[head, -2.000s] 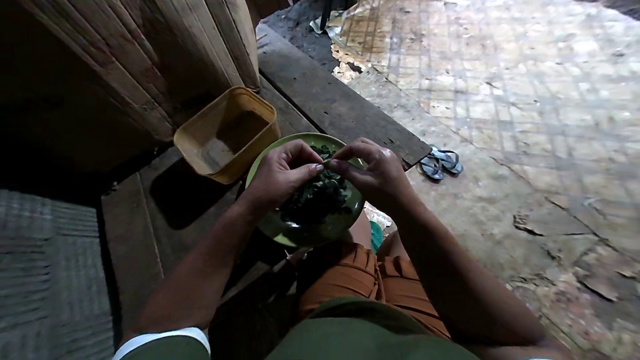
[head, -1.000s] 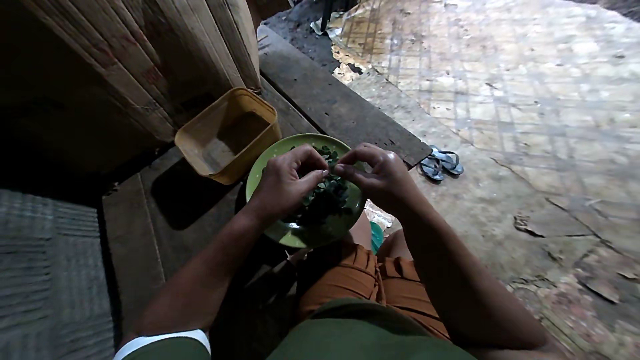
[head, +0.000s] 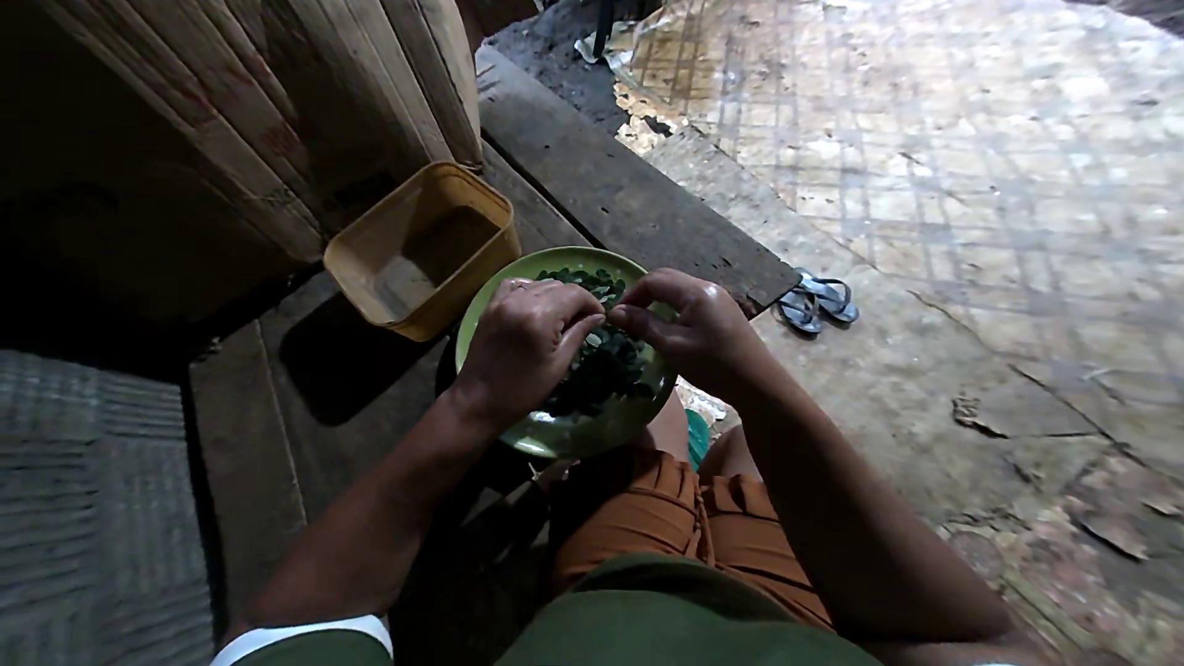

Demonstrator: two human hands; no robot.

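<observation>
A green plate rests by my lap, with small dark green leaves heaped on it. Over its left side is my left hand, thumb and forefinger pinched together. My right hand meets it from the right, also with thumb and forefinger pinched. The fingertips of both hands come together just above the leaves. Whatever lies between them is too small to make out, perhaps a bit of leaf or stem.
A yellowish plastic container stands on the wooden planks left of the plate. Flip-flops lie on the worn floor at the right. Folded cardboard stands behind the container, and a woven surface is at the far left.
Both hands have stayed over the plate, with small shifts of the fingers. The container and the flip-flops have not moved.
</observation>
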